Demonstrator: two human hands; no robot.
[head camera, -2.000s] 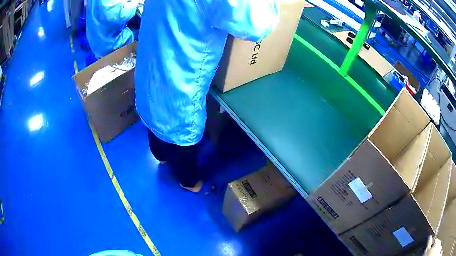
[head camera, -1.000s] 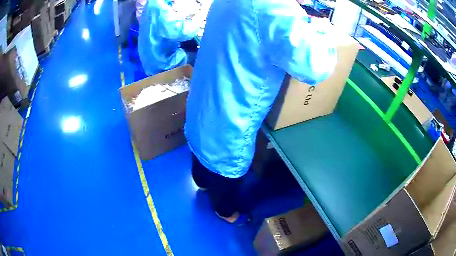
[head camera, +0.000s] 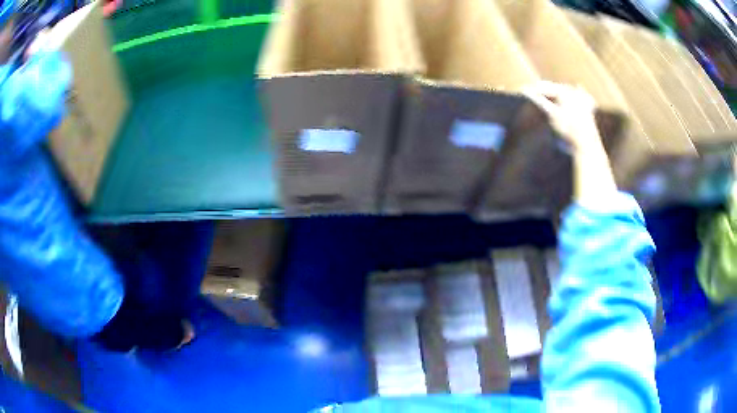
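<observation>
Tall open brown shipping cartons (head camera: 335, 101) stand side by side in a row on the green bench, white labels on their fronts. Their visible upper insides are bare; their bottoms are hidden. My right hand (head camera: 570, 113) reaches up from the lower right, its fingers closed over the top front edge of a carton (head camera: 517, 153) near the row's middle. The hand is blurred. My left hand is not in view; only blue cloth of my smock shows at the bottom edge.
Floor cartons filled with stacked white product boxes (head camera: 517, 306) stand below the bench (head camera: 186, 161). A closed carton (head camera: 234, 270) is on the floor beneath it. A coworker in a blue smock (head camera: 48, 234) stands at left by a large carton (head camera: 89, 105). A yellow-green sleeve (head camera: 718, 254) shows at right.
The view has swung right, from the coworker and bench to the carton row. The filled floor cartons and my right arm have come into view; my hand showed only at the lower right edge two seconds ago.
</observation>
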